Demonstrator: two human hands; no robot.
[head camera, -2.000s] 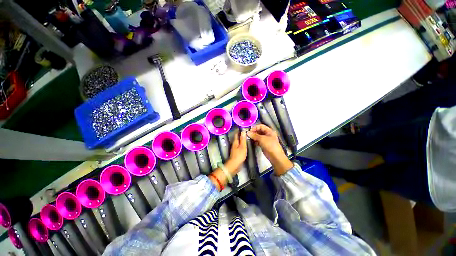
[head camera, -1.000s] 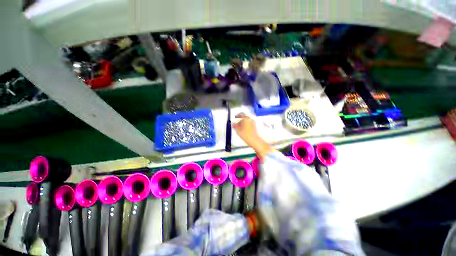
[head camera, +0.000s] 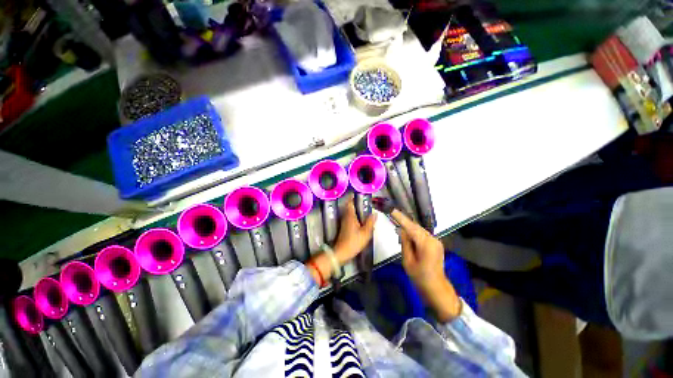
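Dark hair dryers with magenta rings lie in a long row; one ring (head camera: 367, 174) is just above my hands. My left hand (head camera: 354, 235) is around that dryer's dark handle (head camera: 365, 258), its fingertips near the handle's upper part. My right hand (head camera: 422, 258) is closed on a dark hammer-like tool (head camera: 382, 204), whose small head is beside the upper handle; most of its shaft is hidden by the hand. Whether the tool touches the handle, I cannot tell. Two more dryers, one with its ring (head camera: 418, 136) at the row's right end, lie beyond.
A blue bin (head camera: 120, 166) of silver parts, a dark round tub (head camera: 151, 96), a second blue bin (head camera: 325, 79) with a pale bag and a cream tub (head camera: 375, 85) stand behind the row. Printed dark boxes (head camera: 487, 52) are at the back right. A person's sleeve (head camera: 642, 258) is at the right.
My right hand reached to the dark tool on the bench and is back at the row with it. The tool has gone from its place between the bins. My left hand stays at the dryer.
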